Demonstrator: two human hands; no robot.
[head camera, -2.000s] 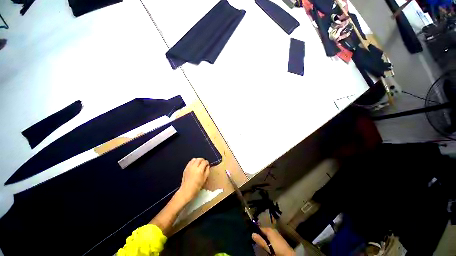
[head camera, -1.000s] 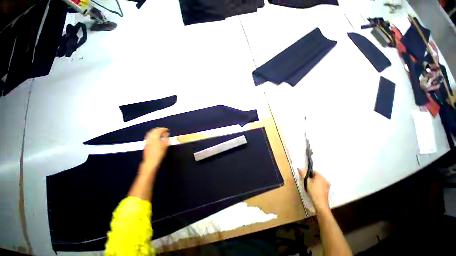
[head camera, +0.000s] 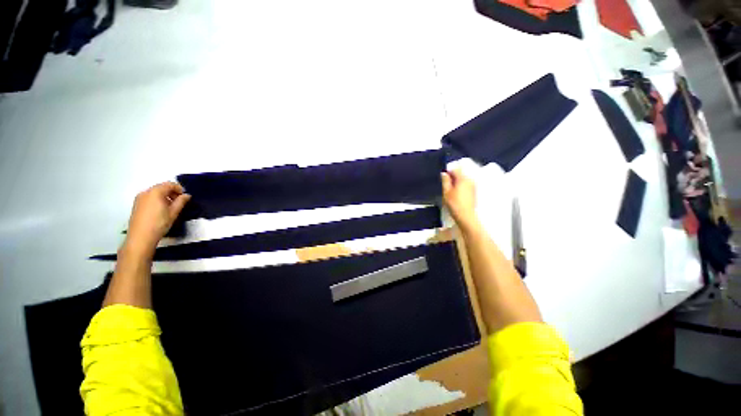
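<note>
A long dark cloth piece (head camera: 313, 185) is stretched between my hands. My left hand (head camera: 156, 213) grips its left end and my right hand (head camera: 458, 195) grips its right end. A narrow dark strip of cloth (head camera: 325, 232) shows just below it; I cannot tell if the two are joined. The large dark trouser panel (head camera: 244, 325) lies nearest me with a chalk line along its lower edge. A grey metal bar (head camera: 379, 279) lies on the panel. The tailor's shears (head camera: 518, 240) lie on the table right of my right hand.
A folded dark piece (head camera: 512, 122) lies beyond my right hand. A small curved piece (head camera: 619, 124) and a small rectangular piece (head camera: 631, 203) lie farther right, beside the scrap pile (head camera: 693, 171). Red-orange pieces (head camera: 543, 8) are at the far side. Dark cloth (head camera: 20, 41) lies far left.
My right hand has let go of the shears, which now lie on the table. Both hands have moved to the dark cloth piece beyond the panel and taken hold of its ends.
</note>
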